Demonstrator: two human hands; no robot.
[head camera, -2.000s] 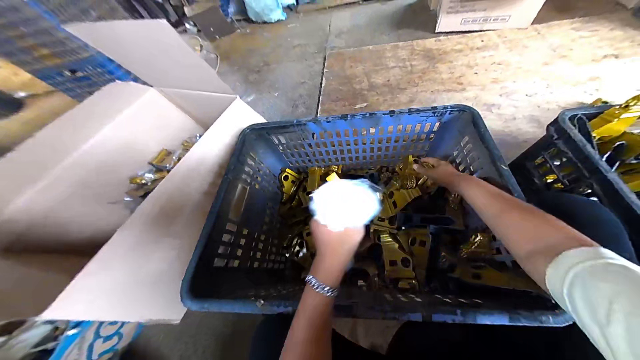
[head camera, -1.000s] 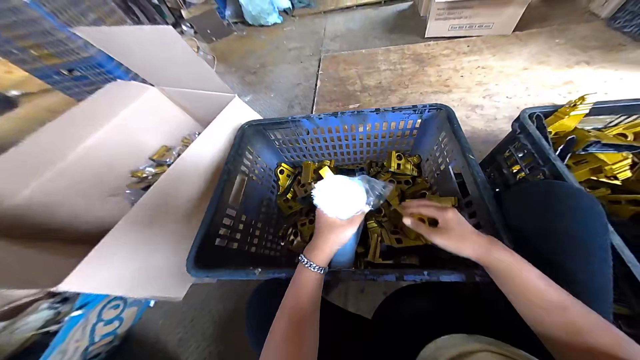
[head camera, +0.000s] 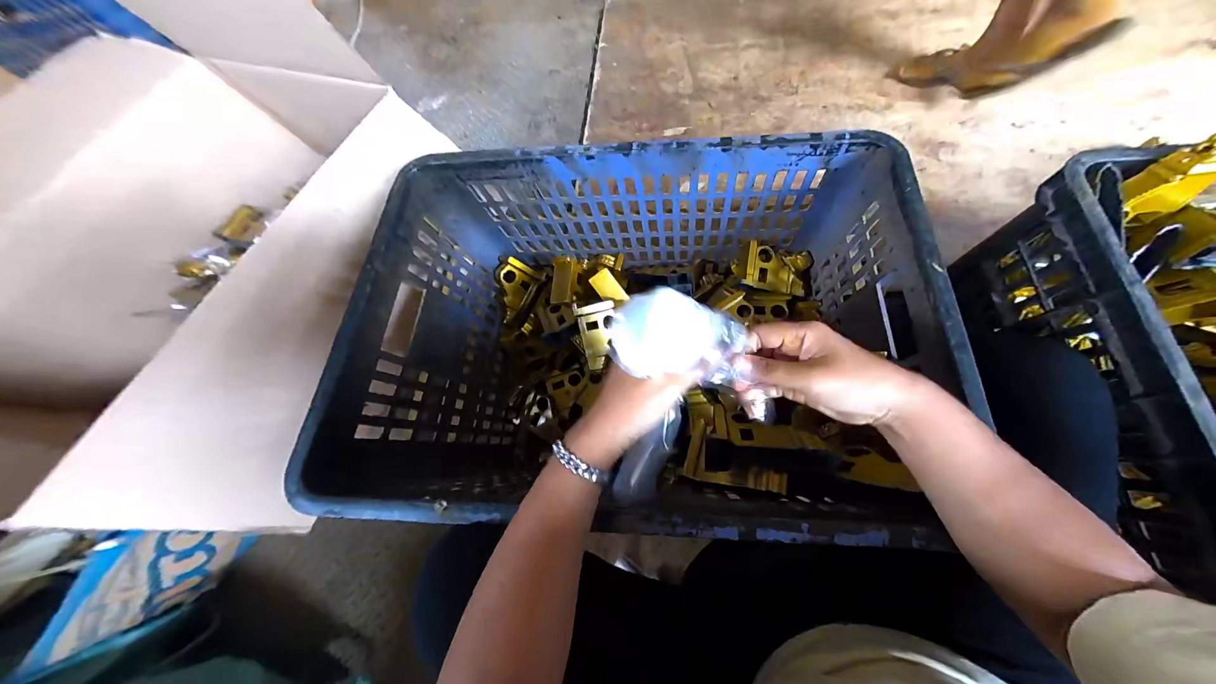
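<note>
My left hand (head camera: 638, 408) holds a bundle of clear plastic bags (head camera: 670, 334), its top washed out by glare. Beside it, my right hand (head camera: 825, 372) pinches the bundle's crumpled right edge between thumb and fingers; whether a small part is inside the plastic there I cannot tell. Both hands are over a blue-black plastic crate (head camera: 926, 237). Yellow metallic brackets with cut-outs (head camera: 771, 269) lie heaped in its bottom, partly hidden by my hands and the bags.
An open cardboard box (head camera: 218, 380) stands left, with several bagged parts (head camera: 204, 266) inside. At right is another black crate (head camera: 1130, 275) of yellow metal pieces (head camera: 1178, 190). A person's foot (head camera: 1007, 57) is on the floor beyond. A printed blue-and-white sack (head camera: 152, 589) lies lower left.
My right hand has gone from the parts in the crate to the plastic bags in my left hand. A person's foot has come into view at the top right.
</note>
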